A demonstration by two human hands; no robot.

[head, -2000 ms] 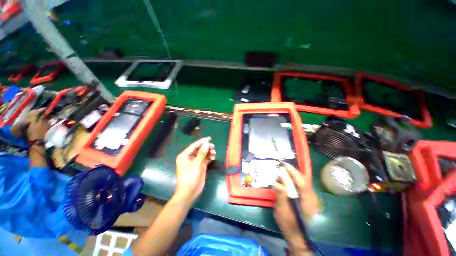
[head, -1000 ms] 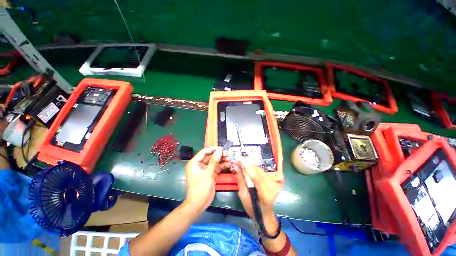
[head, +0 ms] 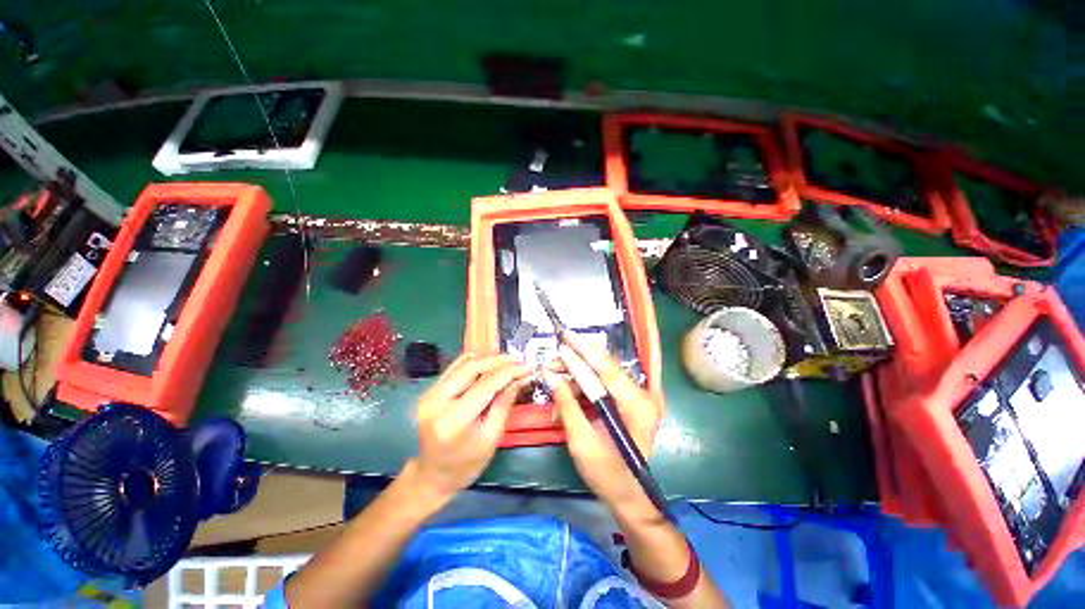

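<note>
The tablet assembly (head: 563, 280) lies open in an orange-red foam tray (head: 483, 268), its silver battery showing and its board at the near end. My right hand (head: 607, 422) holds the soldering iron (head: 595, 390), black handle and pale collar, with the thin tip pointing up and left over the battery. My left hand (head: 466, 416) is at the board's left near side, fingertips pinched together close to my right fingertips. Whatever lies between the fingertips is too small to tell. The fingers hide part of the board.
A red component pile (head: 367, 349) and small black parts (head: 421, 359) lie left. The tip-cleaning cup (head: 733, 349), black round grille (head: 714, 268) and iron stand (head: 842, 244) are right. Stacked foam trays (head: 916, 393) stand far right, another tray (head: 226, 297) left, a blue fan (head: 119, 490) near left.
Both hands have come together over the board's near end. The iron's tip has swung up and away from the board, over the battery. The camera view has shifted.
</note>
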